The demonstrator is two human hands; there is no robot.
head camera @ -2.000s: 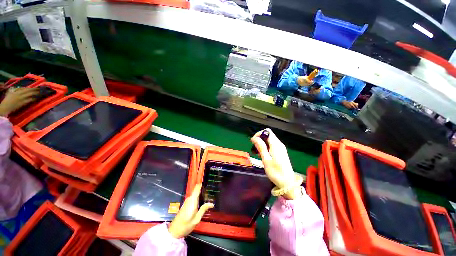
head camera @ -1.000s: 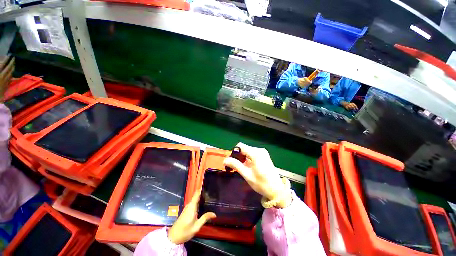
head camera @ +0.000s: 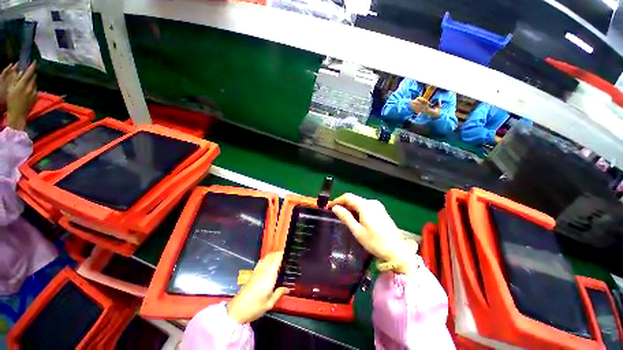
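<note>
A dark tablet point(head camera: 321, 256) with green text lines down its left side sits in an orange tray point(head camera: 300, 311) in front of me. A small dark plug point(head camera: 325, 190) stands up from its top edge. My left hand point(head camera: 258, 290) holds the tablet's lower left edge, thumb on the bezel. My right hand point(head camera: 372, 225) is at the tablet's top right, fingers on the top edge just right of the plug. A second tablet point(head camera: 222, 243) lies in its own orange tray to the left, with a small orange square at its lower right.
Stacked orange trays with tablets stand at left point(head camera: 130, 167) and right point(head camera: 540, 266). A white shelf beam point(head camera: 287, 44) crosses above, with a blue bin point(head camera: 473, 41) behind. A neighbour's hands point(head camera: 19, 89) hold a dark slab at far left. Blue-clothed workers sit opposite.
The plug was in my right fingertips and now stands in the tablet's top edge, released. Green lines show on the screen again. The neighbour's hands now hold up a dark slab.
</note>
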